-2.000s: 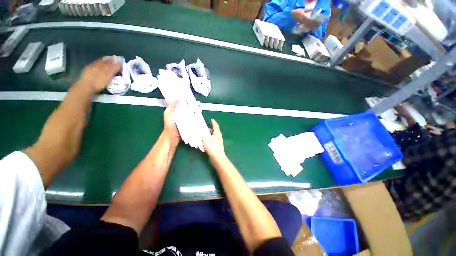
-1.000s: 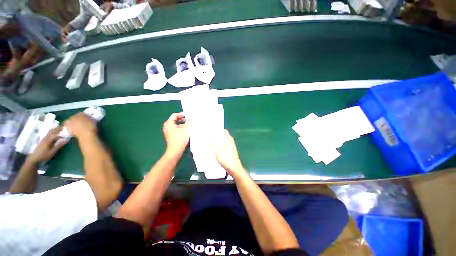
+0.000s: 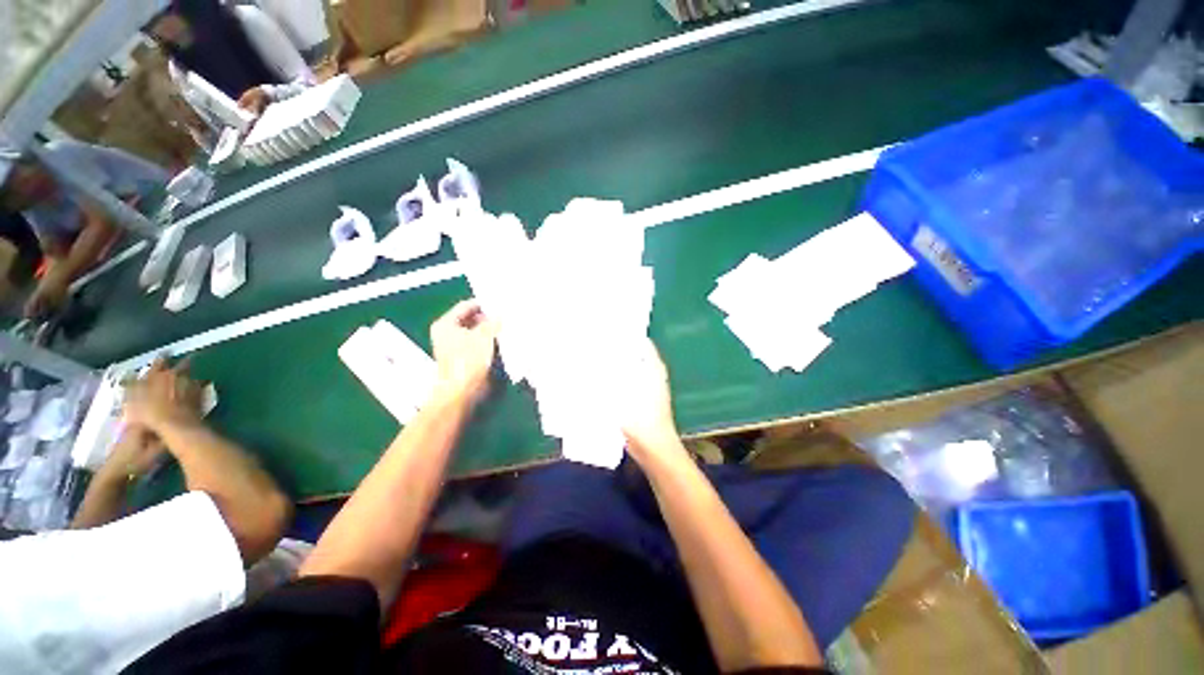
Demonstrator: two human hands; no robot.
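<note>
A fanned stack of flat white cards (image 3: 581, 317) is in front of me, over the near green bench and the pale rail. My left hand (image 3: 465, 346) is at the stack's left edge, fingers curled; whether it grips a card is unclear. My right hand (image 3: 650, 402) holds the stack at its lower right, its fingers partly hidden by the cards. A narrow white piece (image 3: 390, 371) lies on the bench left of my left hand. More white cards (image 3: 805, 293) lie loosely spread to the right.
White pouches with dark items (image 3: 412, 224) sit on the conveyor (image 3: 555, 145) behind the rail. A blue bin (image 3: 1043, 211) stands at right; a smaller one (image 3: 1056, 560) is below. Slim white boxes (image 3: 227, 265) are on the belt. A neighbour's hands (image 3: 165, 400) work at left; other people are beyond.
The stack has spread wider and moved slightly right. The narrow white piece now shows on the bench beside my left hand. The neighbour's hands stay at the left boxes. The camera view has shifted.
</note>
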